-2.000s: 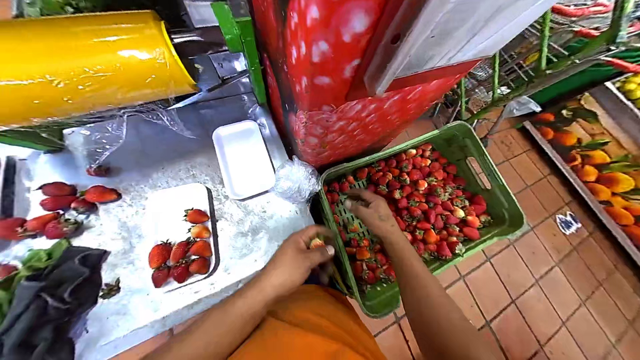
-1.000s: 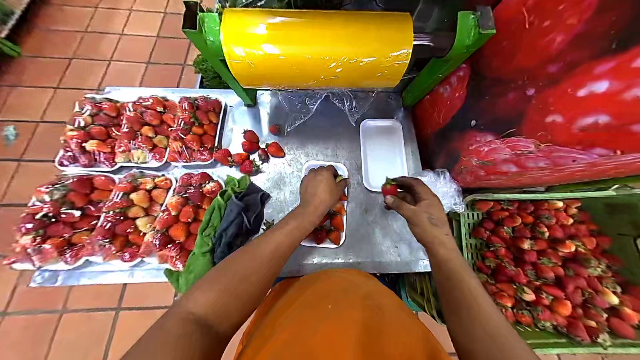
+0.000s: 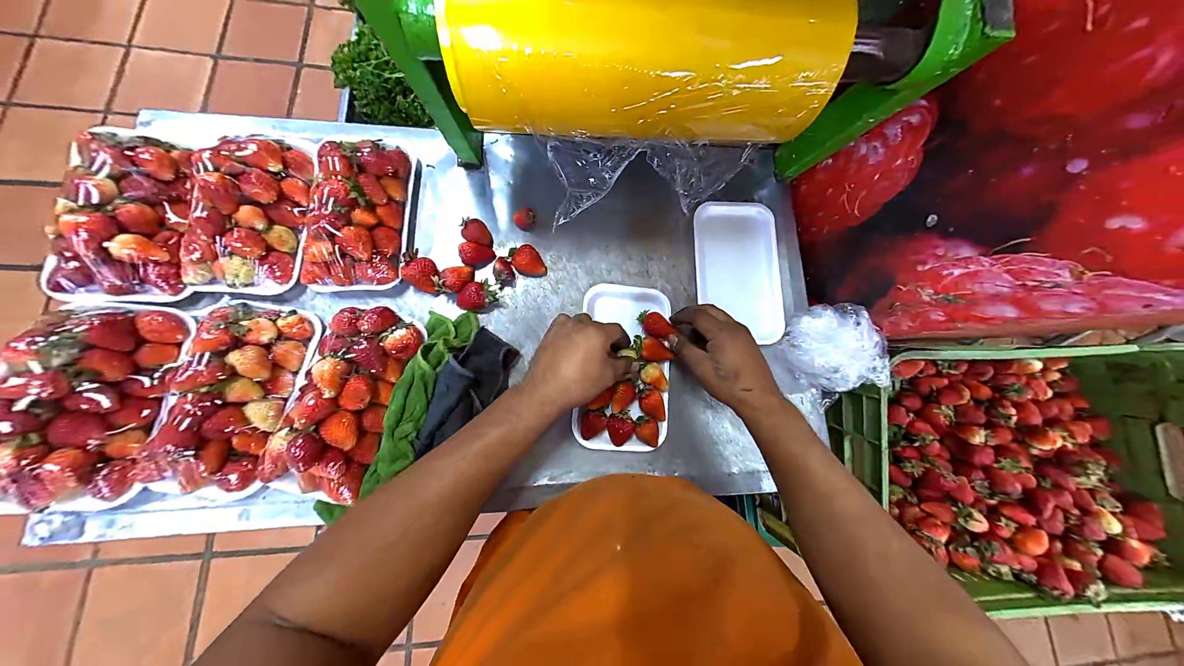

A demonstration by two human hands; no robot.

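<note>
A white foam tray (image 3: 626,303) holding several strawberries stands on the metal table (image 3: 610,222), right in front of my orange shirt. Over the tray's upper left part my left hand (image 3: 581,359) has its fingers bent around something that looks like a strawberry's green top; the hand hides most of it. From the right side, my right hand (image 3: 721,353) touches a red strawberry (image 3: 656,325) at the tray's upper right with its fingertips. Another white foam tray (image 3: 738,268) with nothing in it lies behind my right hand. Several loose strawberries (image 3: 476,254) rest left of the trays.
Wrapped strawberry trays (image 3: 245,208) fill the table's left part, beside green and dark cloths (image 3: 421,393). A yellow film roll (image 3: 647,65) on a green frame stands behind. Crumpled clear film (image 3: 835,345) lies at right, near a green crate (image 3: 1138,435) of strawberries.
Two seconds ago my right hand was in the crate of strawberries; now both hands are at the filled tray. The view has swung left. Since one second ago my right hand has moved left to the tray.
</note>
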